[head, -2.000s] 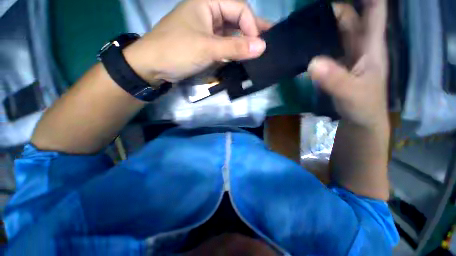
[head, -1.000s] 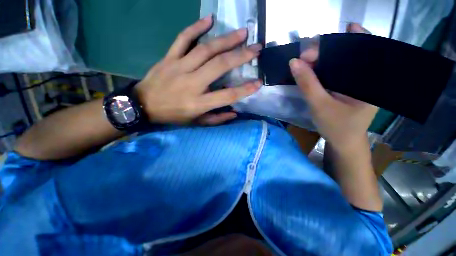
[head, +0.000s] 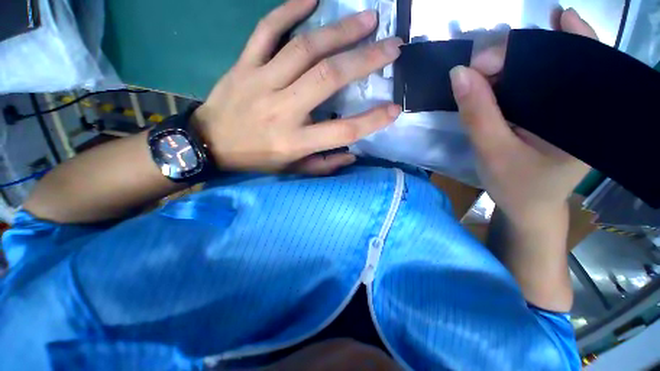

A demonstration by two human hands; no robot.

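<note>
A black adhesive sheet (head: 564, 94) curves from the lower left end of the LCD panel (head: 463, 16) out to the right edge of the view. A clear gap crosses it near its left end. My right hand (head: 514, 138) holds the sheet from below, thumb on top by the gap and a fingertip showing through it. My left hand (head: 289, 101) lies flat with fingers spread, fingertips at the panel's left edge, beside the sheet's end; it grips nothing. The panel's silvery-white back faces up and its top is cut off by the view.
The panel lies on a whitish protective bag (head: 434, 148). A green mat (head: 174, 43) is at the upper left, with another bagged panel (head: 58, 58) at the far left. Metal shelving (head: 116, 109) stands below the bench. A brown box (head: 463, 196) is below the bench edge.
Compared with two seconds ago, the sheet has come down from in front of me to the panel's end. In the last second the view has shifted slightly; both hands keep nearly the same pose.
</note>
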